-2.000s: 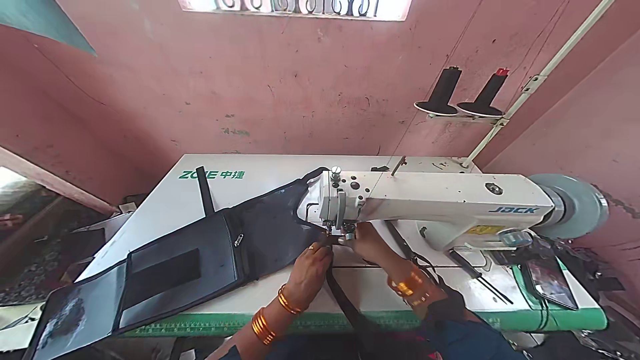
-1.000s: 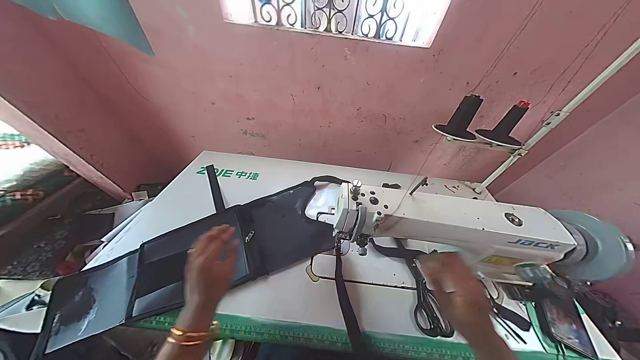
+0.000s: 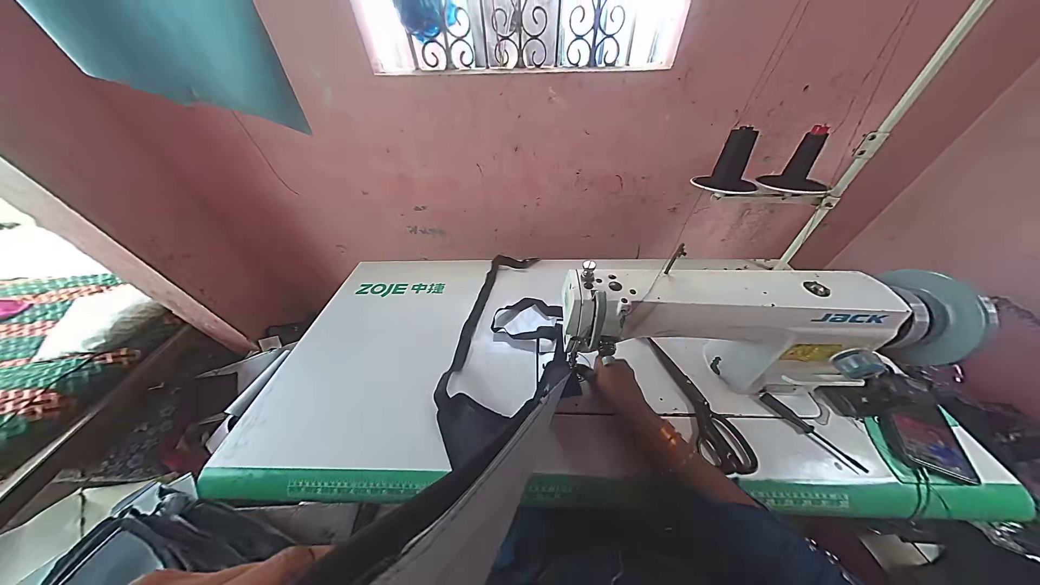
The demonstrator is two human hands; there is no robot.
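A white Jack sewing machine [image 3: 756, 313] stands on the table. Black fabric panel with a grey underside [image 3: 479, 496] runs from the needle area down toward me, edge up. At the bottom edge my left hand [image 3: 236, 566] is only partly visible against the fabric; its fingers are hidden. My right hand [image 3: 619, 388] is beside the presser foot, at the fabric's end, with its fingertips partly covered by the machine head. Black straps [image 3: 471, 325] lie looped on the table left of the needle.
Black-handled scissors [image 3: 715, 431], a thin dark tool [image 3: 812, 432] and a phone [image 3: 930, 443] lie right of my right arm. Two black thread cones [image 3: 735, 160] [image 3: 803, 160] stand on a rack behind. Folded dark material [image 3: 171, 532] is piled at the lower left, below the table's green edge [image 3: 357, 485].
The black panel no longer lies flat across the table; it now slants from the needle toward me. My left hand has moved down to the near edge, my right hand back to the presser foot.
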